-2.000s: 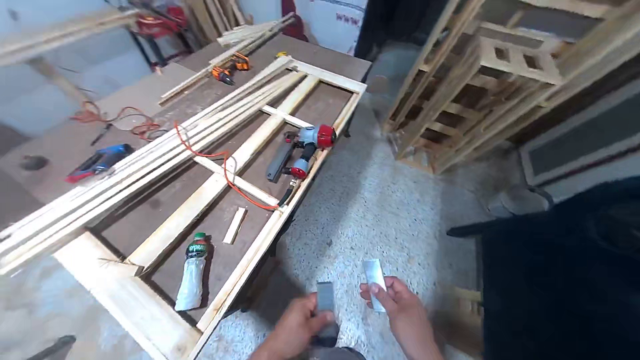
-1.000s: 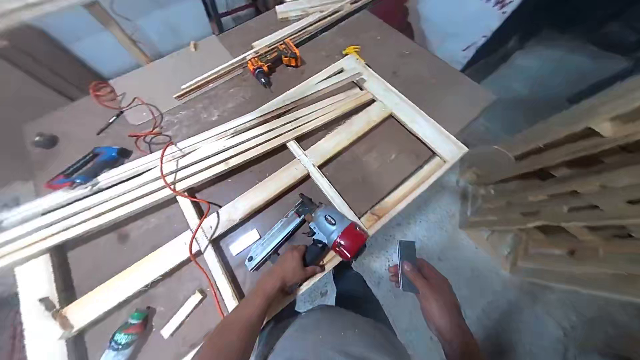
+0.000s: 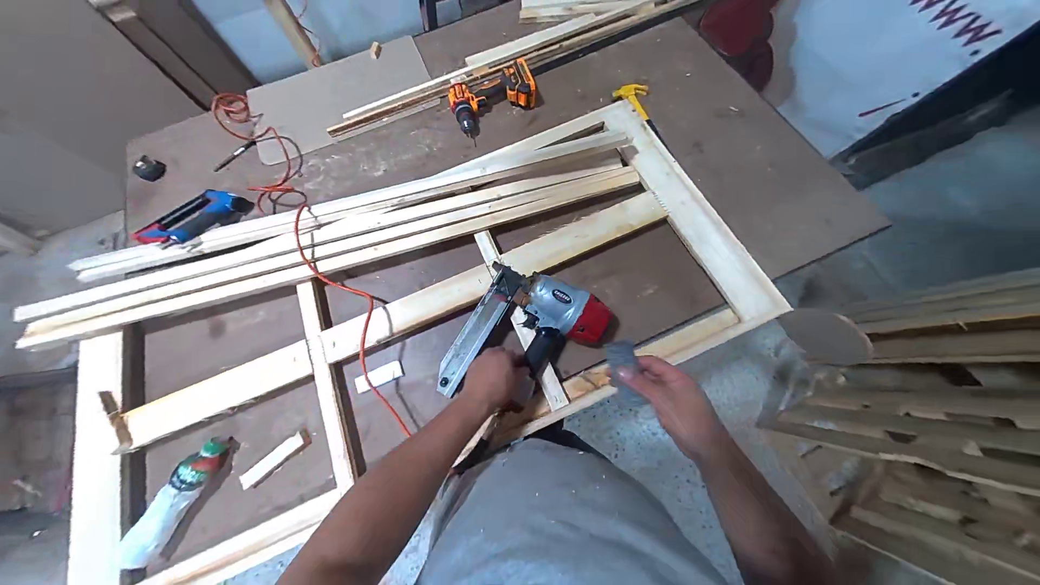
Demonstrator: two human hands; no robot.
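Note:
My left hand (image 3: 497,378) is closed around the black handle of a pneumatic nail gun (image 3: 561,309), with its red cap to the right and its long magazine slanting down to the left. The gun is over a wooden frame (image 3: 707,236) at its near rail. My right hand (image 3: 662,398) pinches a small grey strip of fasteners (image 3: 622,366) just right of the gun, apart from it. Several long wooden strips (image 3: 406,215) lie across the frame. A small white strip (image 3: 379,377) lies on the table left of the gun's magazine.
On the brown table (image 3: 756,162) are an orange cordless drill (image 3: 487,89), a yellow hammer (image 3: 634,97), a blue tool (image 3: 195,218), a tape measure (image 3: 149,168) and a bottle (image 3: 175,496). An orange air hose (image 3: 366,325) crosses the frame. Slatted wooden pieces (image 3: 934,406) stand at right.
Two seconds ago my left hand held a grey strip and the nail gun lay on the frame; now that hand grips the gun. The light strip in my right hand has given way to a grey one.

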